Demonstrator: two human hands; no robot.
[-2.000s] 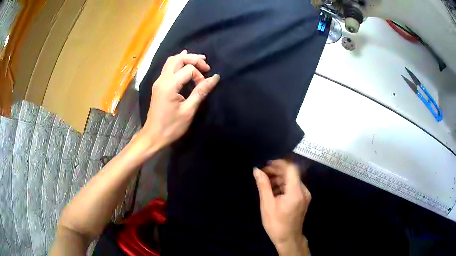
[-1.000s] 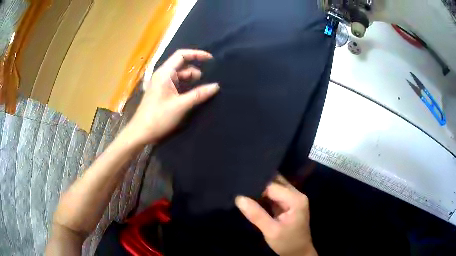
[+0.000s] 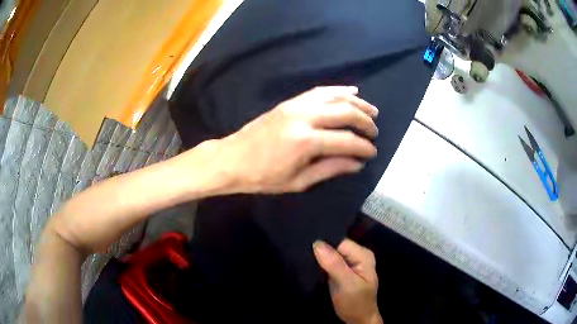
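A dark navy fabric panel [image 3: 253, 76] lies over the machine table and hangs over its near edge. Its right edge runs up to the presser foot area, beside a bright blue part [image 3: 431, 53]. My left hand [image 3: 304, 142] lies over the middle of the panel, palm down with fingers bent; whether it pinches cloth is hidden. My right hand [image 3: 348, 275] is at the lower edge of the panel, thumb on top and fingers curled under, gripping the cloth.
Blue-handled thread snips [image 3: 541, 166] lie on the white machine bed [image 3: 455, 171], right of the panel. A ruler strip [image 3: 436, 247] runs along the near table edge. Cardboard [image 3: 107, 57] with orange tape is at upper left. A red stool [image 3: 148, 285] is at lower left.
My left hand has moved right, from the panel's left part to its middle, and turned palm down. My right hand stays near the lower edge. The fabric's folds have shifted, and the camera view has turned slightly.
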